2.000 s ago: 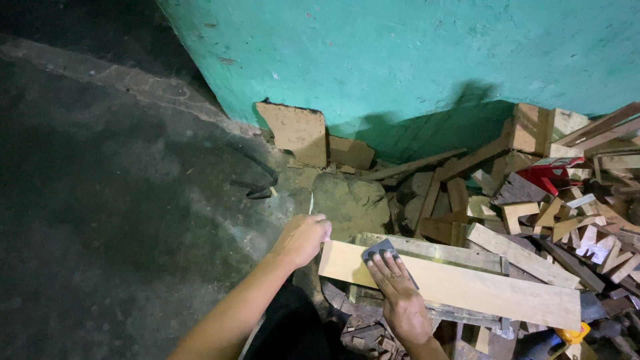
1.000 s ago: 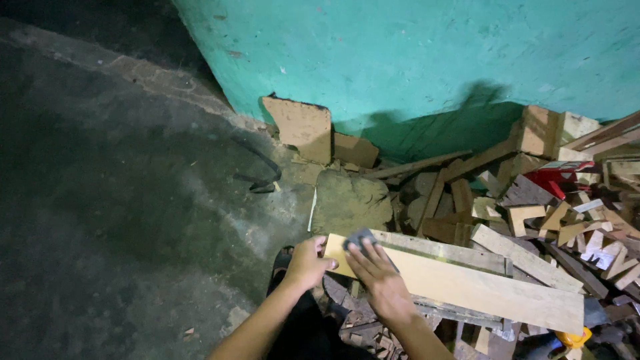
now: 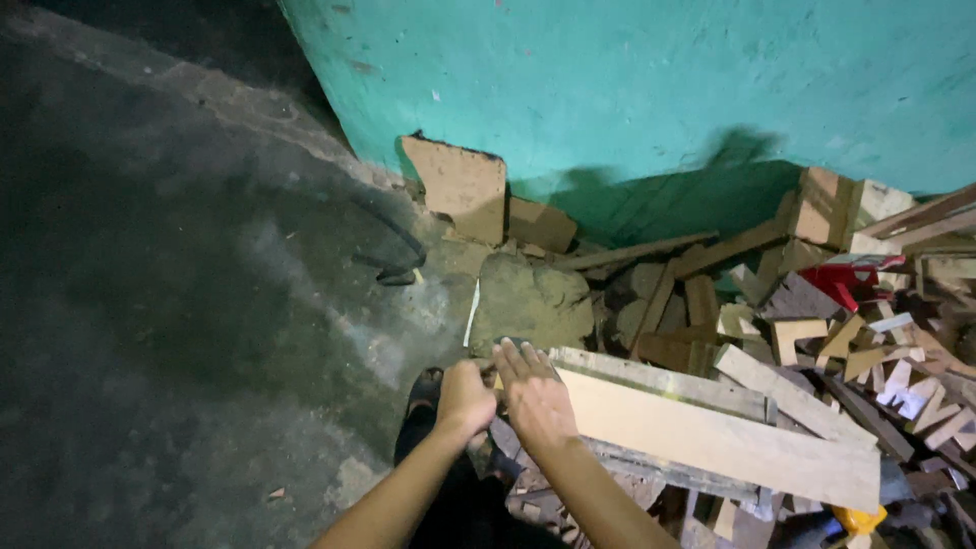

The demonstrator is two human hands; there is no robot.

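A pale, flat wooden board (image 3: pixel 717 435) lies across a rough plank support (image 3: pixel 671 381) and slants down to the right. At its left end my left hand (image 3: pixel 467 396) is closed around the edge; the fingertips are mostly hidden. Just beside it, my right hand (image 3: pixel 534 389) lies flat with its fingers extended, pressing a dark sanding pad (image 3: pixel 511 342) on the board's left end. Most of the pad is covered by my fingers.
Scrap wood pieces (image 3: pixel 801 335) are heaped at the right, with a red object (image 3: pixel 850 278) and a yellow one (image 3: pixel 860 518) among them. A broken board (image 3: pixel 461 187) leans on the green wall (image 3: pixel 610 84). A black strap (image 3: pixel 396 271) lies on the concrete floor (image 3: pixel 191 305).
My right hand and the dark pad have moved left along the board to its left end. My left hand, higher two seconds ago, is now down on the board's end.
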